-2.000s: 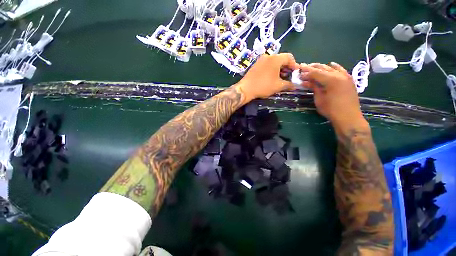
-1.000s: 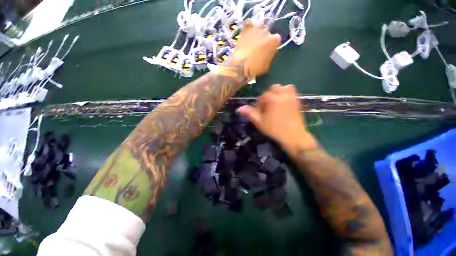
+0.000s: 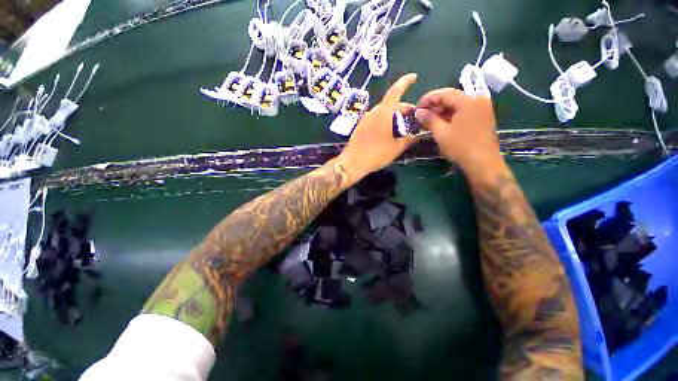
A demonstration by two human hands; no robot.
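Observation:
My left hand [image 3: 374, 138] holds a small white adapter unit [image 3: 406, 124] with a dark opening, above the dark taped strip [image 3: 245, 160]. My right hand [image 3: 462, 128] pinches at the adapter's side with thumb and finger; a dark piece seems to be at its fingertips, partly hidden. Beyond my left hand lies a cluster of open adapters [image 3: 327, 88] with yellow and dark parts showing and white coiled cords. A heap of flat black pads [image 3: 357, 242] lies on the green surface in front of me.
A blue bin [image 3: 654, 253] with black pads stands at the right. White adapters with cords [image 3: 499, 72] lie beyond my right hand. More white corded units [image 3: 33, 141], a second heap of black pads [image 3: 65, 257] and a white sheet [image 3: 13, 201] are at the left.
My left hand has come back from the adapter cluster with an adapter. My right hand has moved from the black heap up to meet it.

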